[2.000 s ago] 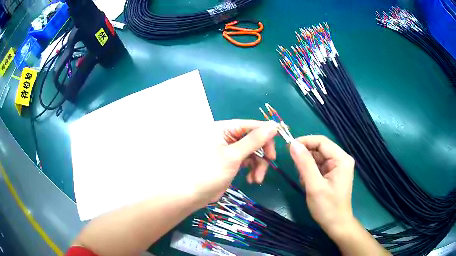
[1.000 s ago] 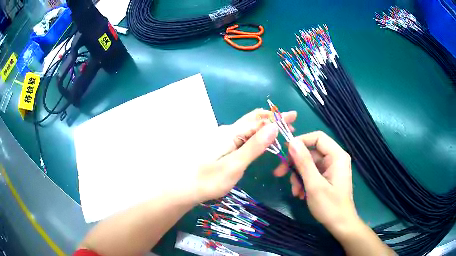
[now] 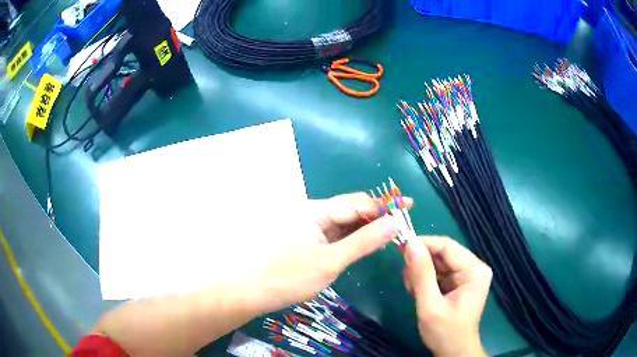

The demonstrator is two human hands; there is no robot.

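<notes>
My left hand holds the coloured cores of a multi-core cable near their tips, between thumb and fingers. The cores fan upward with orange ferrules and white marker sleeves. My right hand pinches the same cable end just below the sleeves. The cable's black jacket is hidden by my hands. A bundle of cable ends lies below my hands, partly cut off by the lower edge.
A white paper sheet lies at left. A large cable bundle lies at right, another beyond it. Scissors, a cable coil, a heat gun, blue bins and a yellow sign stand or lie farther off.
The bench appears lower in the view, with more of the blue bins showing. The held cores are now fanned wider at their tips. Both hands still hold the cable end.
</notes>
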